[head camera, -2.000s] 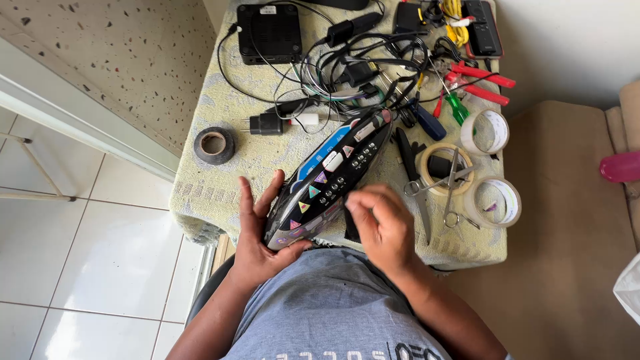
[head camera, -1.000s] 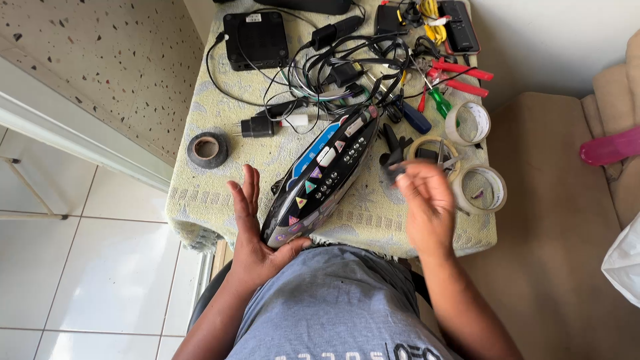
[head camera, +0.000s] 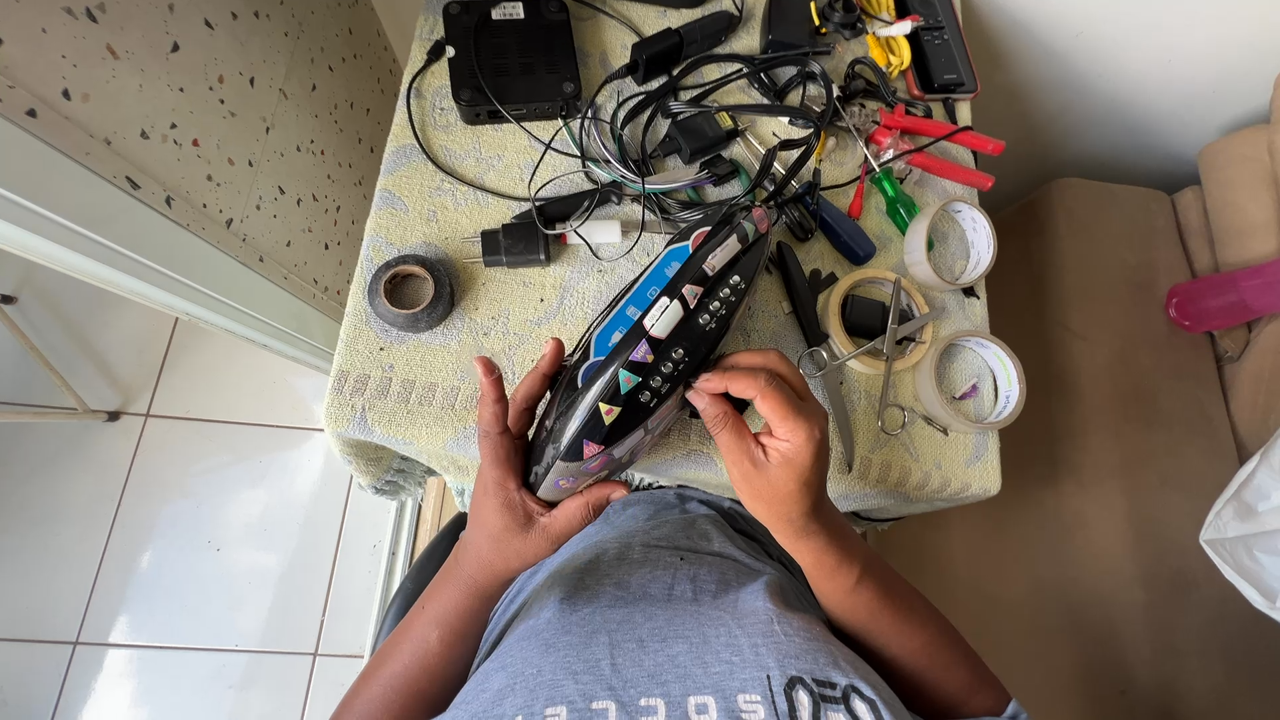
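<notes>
A black electronic device with stickers and a row of small buttons (head camera: 650, 350) stands on edge at the near side of the table, tilted to the upper right. My left hand (head camera: 530, 460) holds its near left end between thumb and fingers. Beside its right side is my right hand (head camera: 765, 430), thumb and forefinger pinched close together at the casing; whether something small is between them cannot be told. A dark piece shows partly behind those fingers. Black cables (head camera: 700, 100) lie tangled beyond the far end of the device.
Around the device on the cloth-covered table (head camera: 400, 440) lie black tape (head camera: 411, 292), a power adapter (head camera: 514, 245), a black box (head camera: 512, 60), a blue-handled tool (head camera: 845, 230), a green-handled screwdriver (head camera: 893, 200), red-handled pliers (head camera: 935, 150), clear tape rolls (head camera: 970, 380), masking tape (head camera: 835, 300) and scissors (head camera: 888, 370).
My right hand has moved from the scissors and tape rolls, where it held a small dark thing one second ago, back to the device's right side. My left hand still holds the device.
</notes>
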